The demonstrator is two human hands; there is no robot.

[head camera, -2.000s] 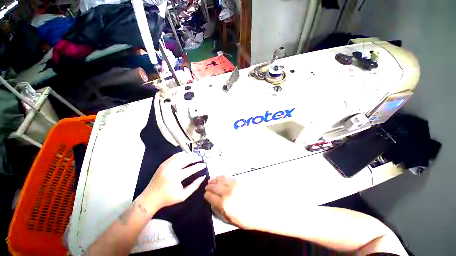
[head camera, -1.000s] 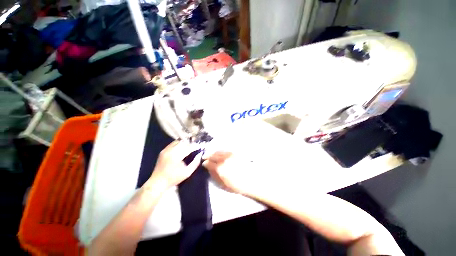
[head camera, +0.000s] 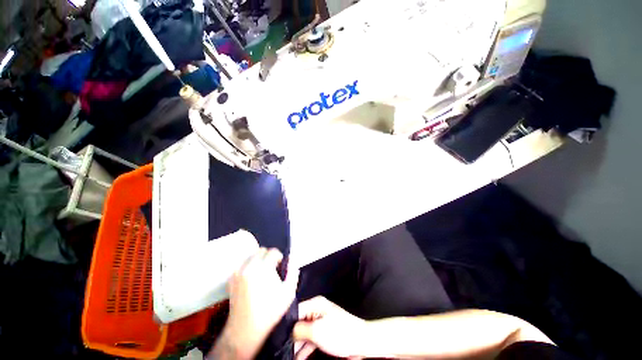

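Observation:
A dark fabric piece (head camera: 246, 204) lies flat on the white sewing table (head camera: 184, 271). Its upper end is under the needle area of the cream-white sewing machine (head camera: 394, 53), lit by a bluish spot. The fabric runs down over the table's front edge. My left hand (head camera: 262, 295) grips the fabric's right edge near the front edge of the table. My right hand (head camera: 325, 329) is lower and to the right, beyond the table edge, with its fingers closed on the hanging dark fabric. The fingertips are partly hidden by the cloth.
An orange slotted basket (head camera: 127, 267) stands left of the table. A flat black phone-like rectangle (head camera: 482, 125) lies at the right below the machine head, beside a small red and metal item (head camera: 429, 131). A dark cloth pile (head camera: 574, 91) is behind it. Heaped clothing (head camera: 144, 53) is at the back left.
Both hands have moved from near the needle down toward the wearer, past the table's front edge. More fabric shows flat below the needle. The view has shifted, so the machine sits higher.

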